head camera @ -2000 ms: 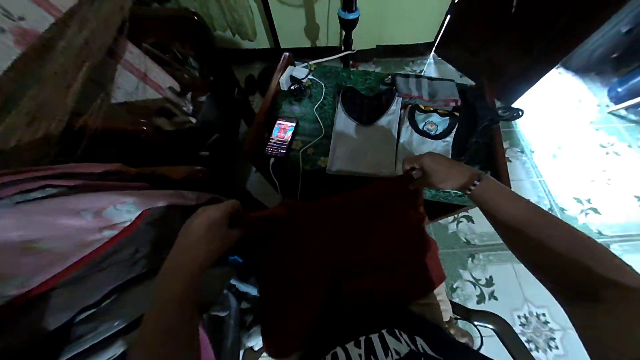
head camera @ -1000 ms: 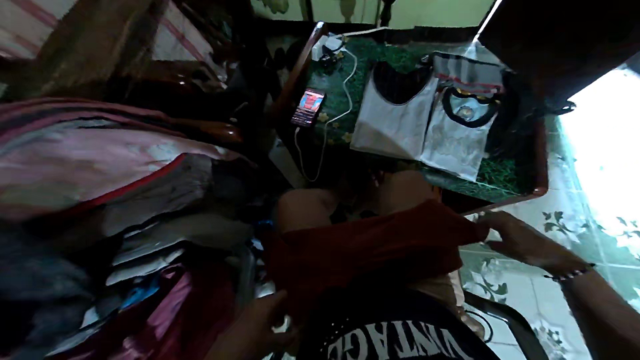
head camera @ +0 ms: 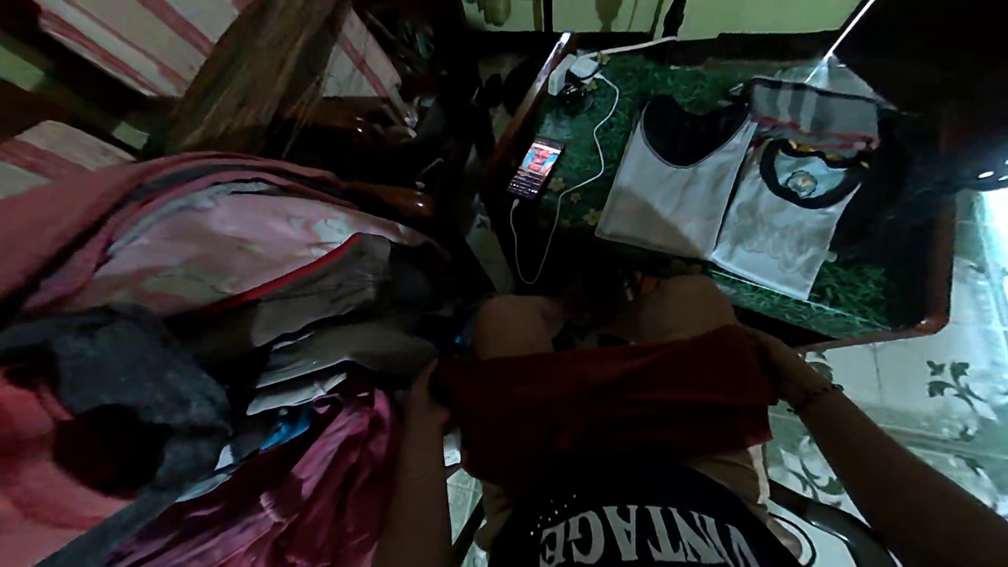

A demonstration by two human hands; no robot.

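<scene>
A dark red cloth garment (head camera: 614, 394) lies spread across my lap, just below my bare knees. My left hand (head camera: 425, 394) is at its left edge, dim and partly hidden in shadow. At the upper right corner, my right hand (head camera: 776, 362) grips the cloth, a beaded bracelet on the wrist. Beyond my knees, on the table, lie a folded white garment with a black neckline (head camera: 681, 189), a folded white shirt with a dark collar (head camera: 787, 220) and a folded grey garment with red stripes (head camera: 815, 110).
The table has a green patterned top (head camera: 850, 295) and a raised wooden edge. On it a lit phone (head camera: 535, 168) is joined to a white charging cable (head camera: 601, 150). A large heap of clothes (head camera: 236, 244) fills the left side. Patterned floor tiles (head camera: 882, 386) show at right.
The red garment, held up between both hands two seconds ago, now lies lower and flatter over my lap. My right hand has come down with it. The view has shifted.
</scene>
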